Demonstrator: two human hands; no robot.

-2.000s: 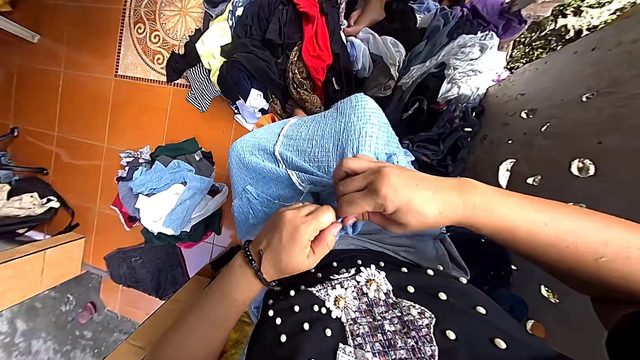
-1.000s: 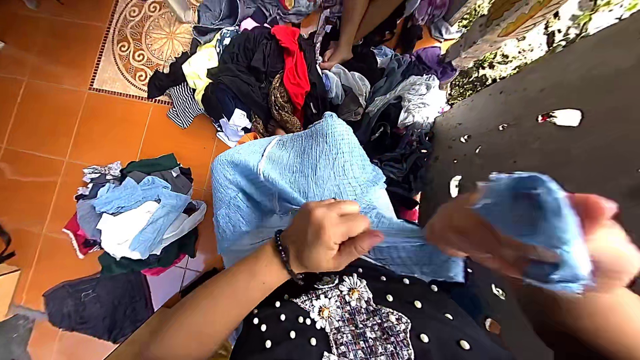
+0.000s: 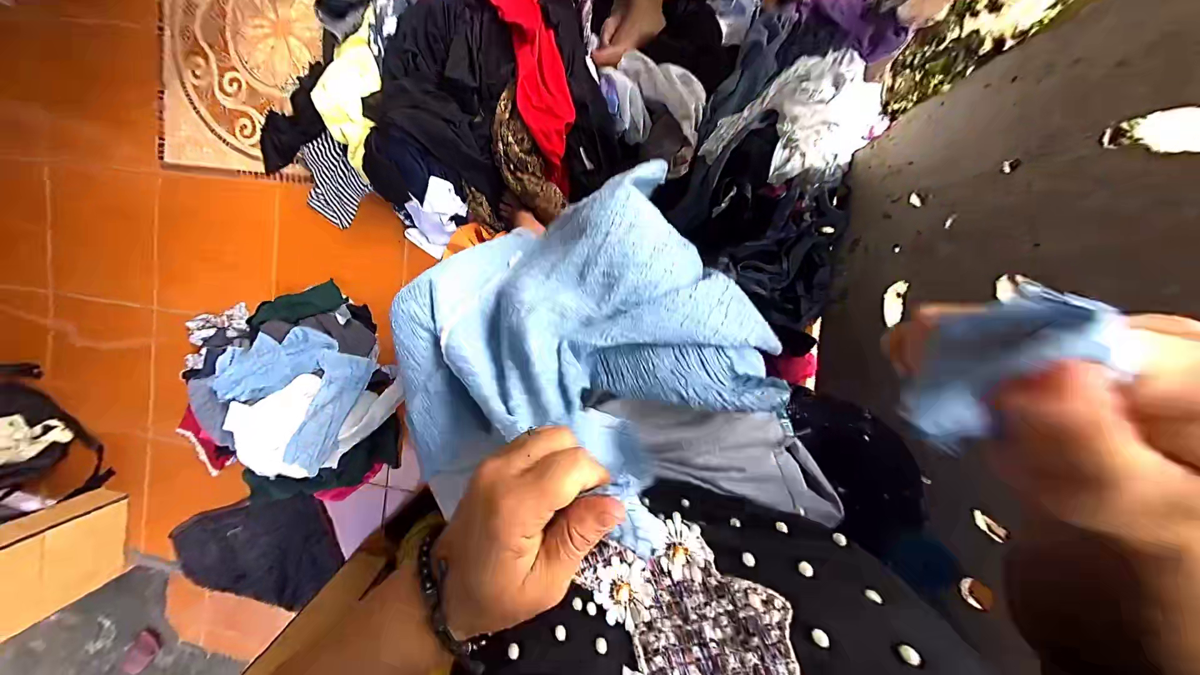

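Light blue crinkled fabric (image 3: 600, 300) lies spread over my lap, with folded grey cloth (image 3: 722, 450) partly under it. My left hand (image 3: 534, 534), with a dark beaded bracelet at the wrist, is closed on the lower edge of the blue fabric. Off to the right, my right hand (image 3: 1069, 412) grips a separate-looking piece of the same light blue fabric (image 3: 1003, 356); it is blurred by motion. Under the cloth shows my black garment (image 3: 844, 600) with white dots and a woven flower patch.
A large heap of mixed clothes (image 3: 441, 94) lies ahead, with another person's hand (image 3: 628, 28) at its top. A smaller clothes pile (image 3: 291, 394) and dark folded cloth (image 3: 258, 553) lie on the orange tiles at left. A grey surface with holes (image 3: 975, 206) runs along the right.
Two seconds ago both my hands were together at the fabric's edge; the right has since moved away to the right with blue fabric. My left hand has closed on the cloth near my lap.
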